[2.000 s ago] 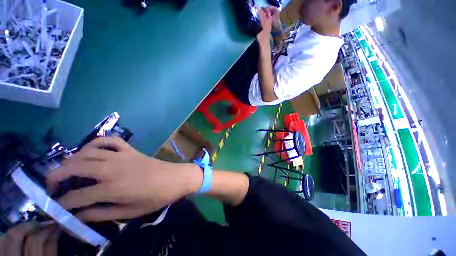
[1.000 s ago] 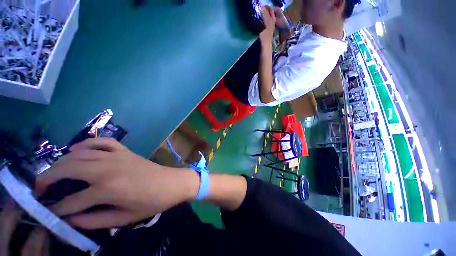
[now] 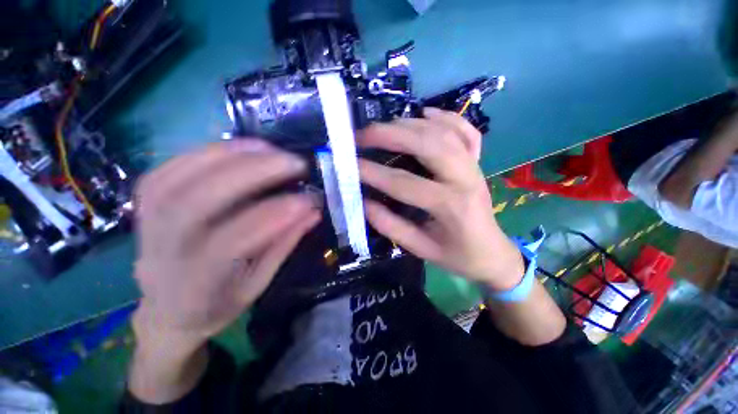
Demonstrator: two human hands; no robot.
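A black unit (image 3: 279, 105) with a lens-like round end lies at the bench edge in front of me. A white ribbon cable (image 3: 341, 154) runs down its middle to a part near my body. My left hand (image 3: 218, 226) is blurred, at the ribbon's left side, its fingertips near the ribbon; whether it grips anything is unclear. My right hand (image 3: 441, 194), with a blue wrist strap, has its fingers on the unit's right side, beside the ribbon. A narrow side module (image 3: 465, 97) with thin orange wires sticks out beyond the right hand.
Another black unit (image 3: 57, 162) with a white ribbon and orange wires lies on the green mat (image 3: 558, 69) at left. A red stool (image 3: 599, 166) and a person's white sleeve (image 3: 680, 190) are at right. A black-framed stool (image 3: 635, 311) stands on the floor.
The view has swung to the left and down onto the unit. The parts box has left the picture. My left hand now shows fully beside the ribbon; the right hand remains at the unit.
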